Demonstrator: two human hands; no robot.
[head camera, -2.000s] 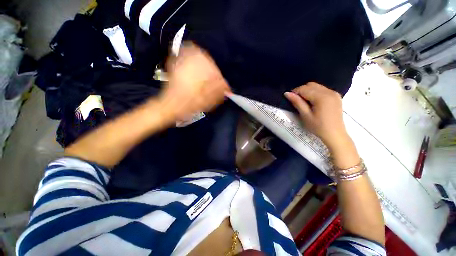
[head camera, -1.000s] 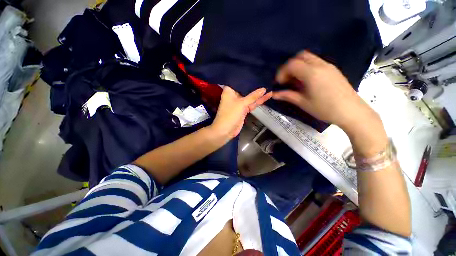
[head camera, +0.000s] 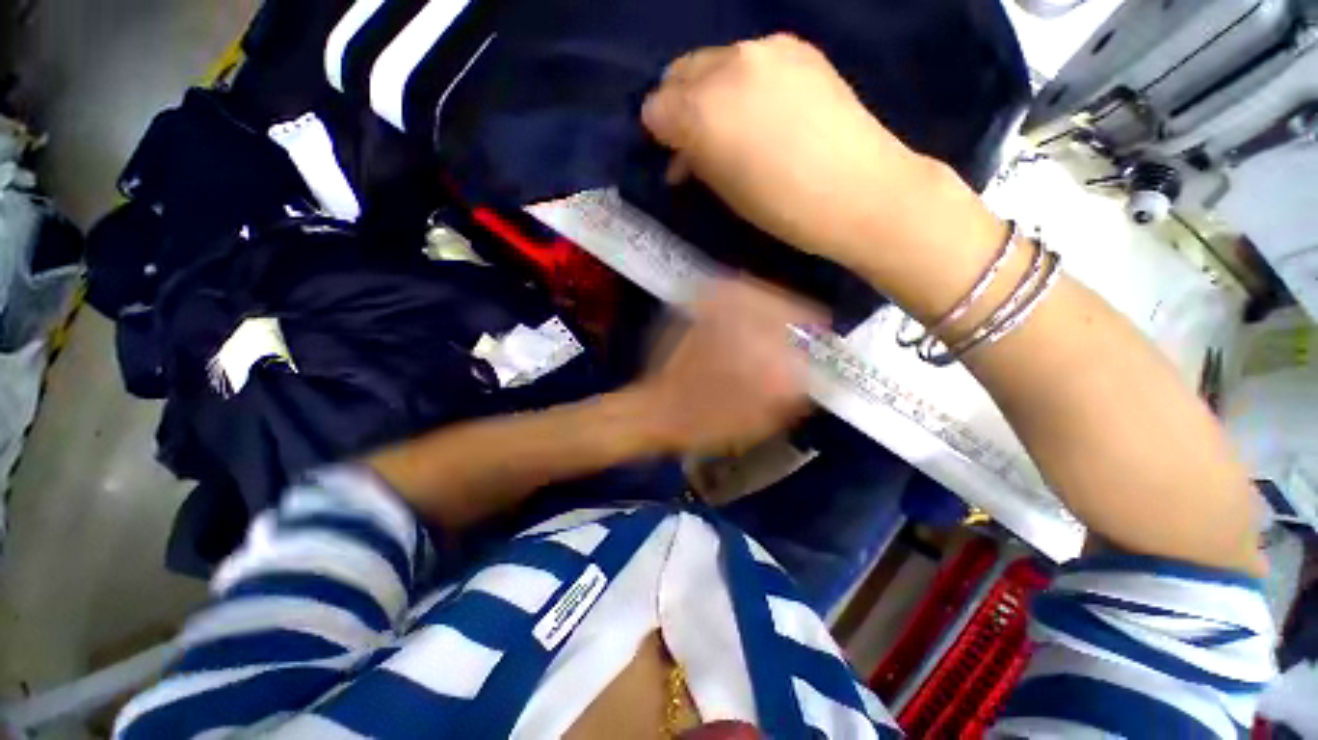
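Note:
A large navy garment piece (head camera: 578, 101) with white stripes at its upper left lies over the white machine table. My right hand (head camera: 773, 123) is over the garment, fingers curled at its surface; whether they grip the fabric is hidden. My left hand (head camera: 737, 362) is blurred, at the table's front edge beside the printed ruler (head camera: 925, 419), below and nearer to me than the right hand. What its fingers hold cannot be told.
The sewing machine (head camera: 1200, 72) stands at upper right. A dark garment pile (head camera: 318, 376) with white labels lies at left. Red crates show under the table (head camera: 968, 636) and by the pile (head camera: 535, 246). Snips (head camera: 1211, 379) lie at right, partly hidden by my right arm.
My right hand has moved up and left over the garment. My left hand has moved right and slightly down, apart from the right hand. The garment's near edge has shifted away, baring more of the ruler.

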